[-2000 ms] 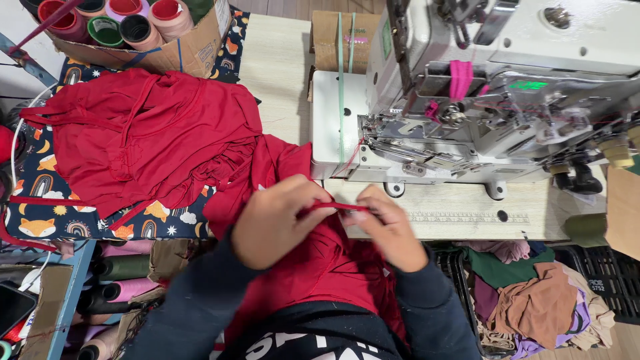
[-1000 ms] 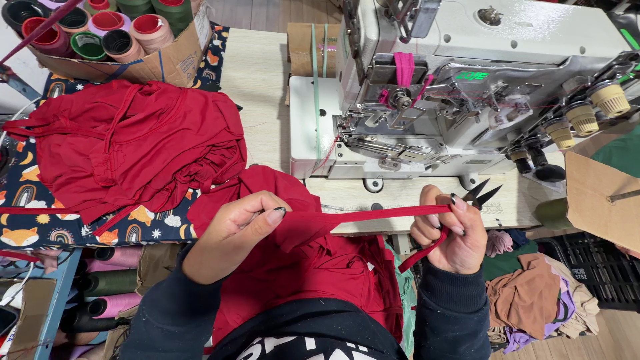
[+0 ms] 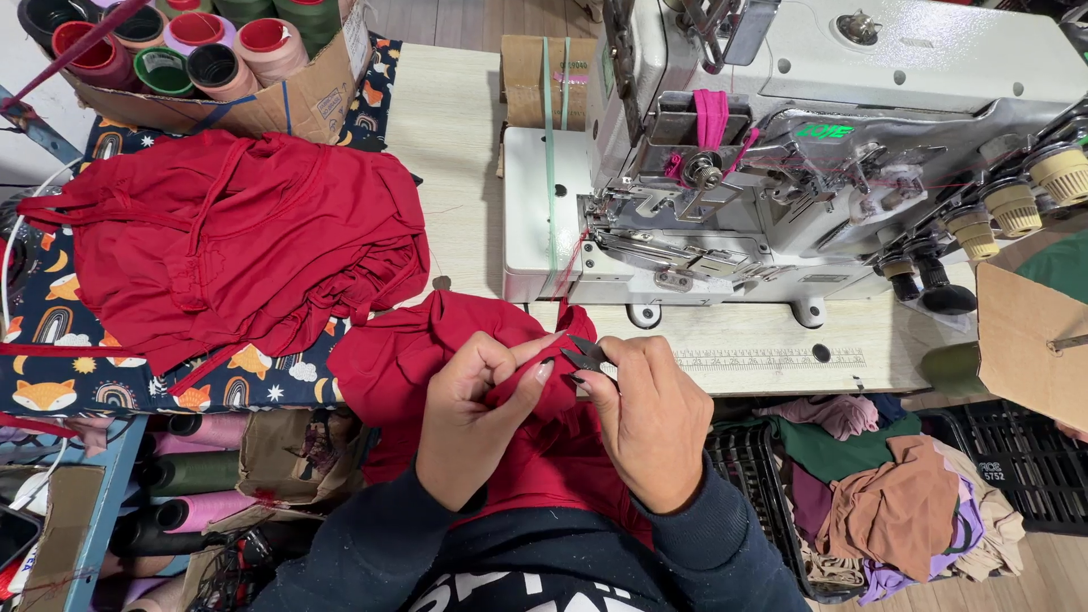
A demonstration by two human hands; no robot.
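My left hand (image 3: 476,408) pinches a fold of a red garment (image 3: 408,348) between thumb and fingertips. Small dark-bladed thread snips (image 3: 586,353) are held in my right hand (image 3: 650,408), their tips at the cloth beside my left fingertips. The garment spreads from the table edge down over my lap. Just beyond my hands stands a white industrial sewing machine (image 3: 544,204), with red threads hanging at its needle area. To the left, a pile of red garments (image 3: 246,246) with narrow straps lies on fox-print fabric (image 3: 51,378).
A cardboard box of thread cones (image 3: 331,93) stands at the upper left. More cones (image 3: 200,472) lie below the table at left. At the lower right, a black plastic crate (image 3: 748,467) holds coloured cloth (image 3: 892,501). A cardboard flap (image 3: 1033,331) juts in at right.
My hands have come closer together. The red strip stretched between them a second ago is no longer held out, and the snips now point toward my left fingertips.
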